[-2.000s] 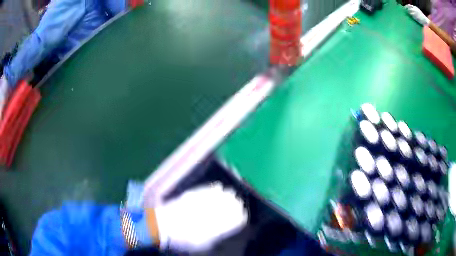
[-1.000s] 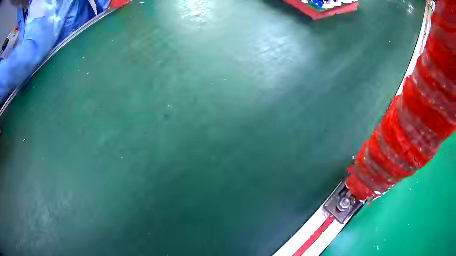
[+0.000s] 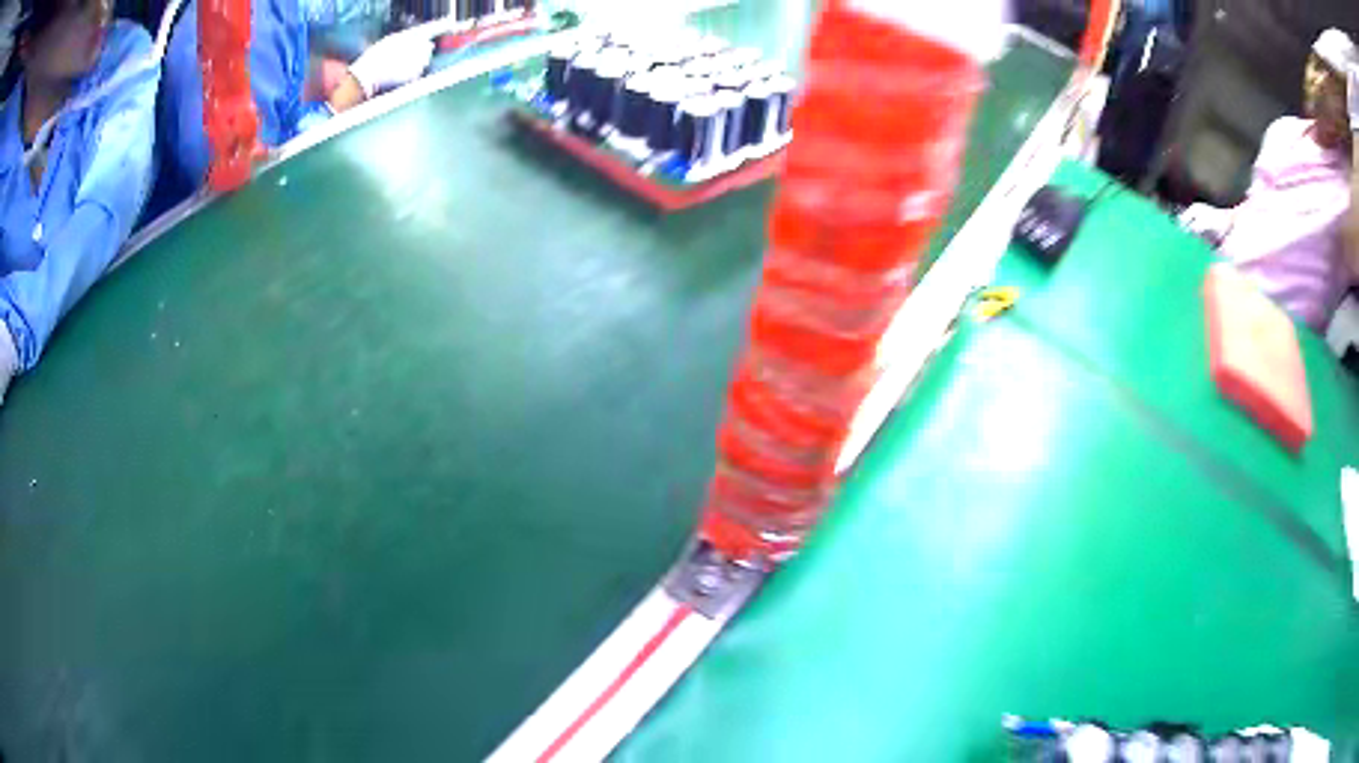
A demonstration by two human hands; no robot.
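Observation:
Neither of my hands is in view. A circuit board with black capacitors (image 3: pixel 1177 744) lies on the green side bench (image 3: pixel 954 522); only its far edge with pale round tops shows at the bottom right, cut off by the picture's edge. Another board with tall black capacitors (image 3: pixel 671 112) sits on a red pad (image 3: pixel 678 194) on the dark-green conveyor (image 3: pixel 358 403), partly behind the red post. A sliver of something white shows at the right edge; I cannot tell what it is.
A red-wrapped post (image 3: pixel 835 268) rises from the conveyor's white edge (image 3: pixel 626 686). A red foam pad (image 3: pixel 1255 358), a black object (image 3: pixel 1049 224) and a small yellow item (image 3: pixel 994 303) lie on the bench. People in blue are at the left, a person in pink at the right.
The view has swung back right from the conveyor, and the bench and board edge show again. The capacitor board on the conveyor shows more fully. My white-gloved hand, seen two seconds ago, is gone.

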